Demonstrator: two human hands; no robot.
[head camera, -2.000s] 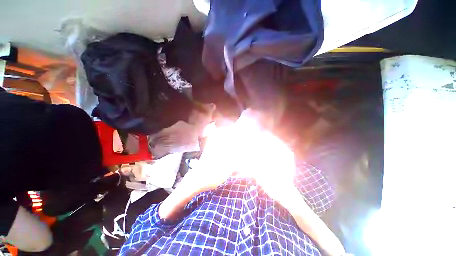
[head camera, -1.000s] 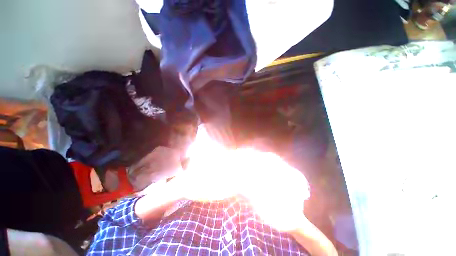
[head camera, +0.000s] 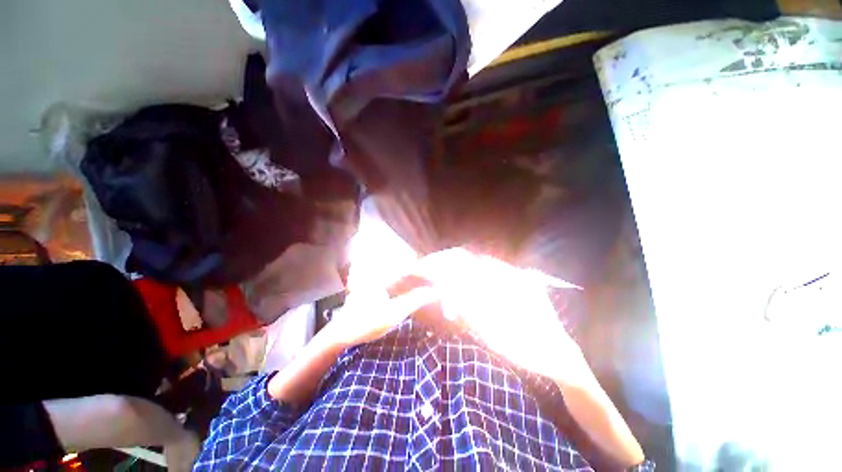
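Observation:
My left hand (head camera: 378, 309) and my right hand (head camera: 494, 309) are close together in front of my checked shirt, at the middle of the view. Strong sun glare washes out both hands and what lies between them. The left fingers are bent towards the right hand. A bright, pale pointed shape (head camera: 554, 280) sticks out to the right above my right hand; I cannot tell whether it is cloth or a tool. Navy cloth (head camera: 388, 60) hangs down just beyond my hands, its lower part running into the glare. Whether either hand grips it is hidden.
A worn white table (head camera: 739, 221) stands on the right. A black cloth bundle (head camera: 166, 194) lies at the upper left, with a red plastic frame (head camera: 189, 318) below it. A person in black (head camera: 78, 327) is at the left edge, a bare arm showing below.
The view has shifted, bringing the white table further in. The glare over my hands has shrunk since a second ago, so the left fingers and the pale pointed shape now show.

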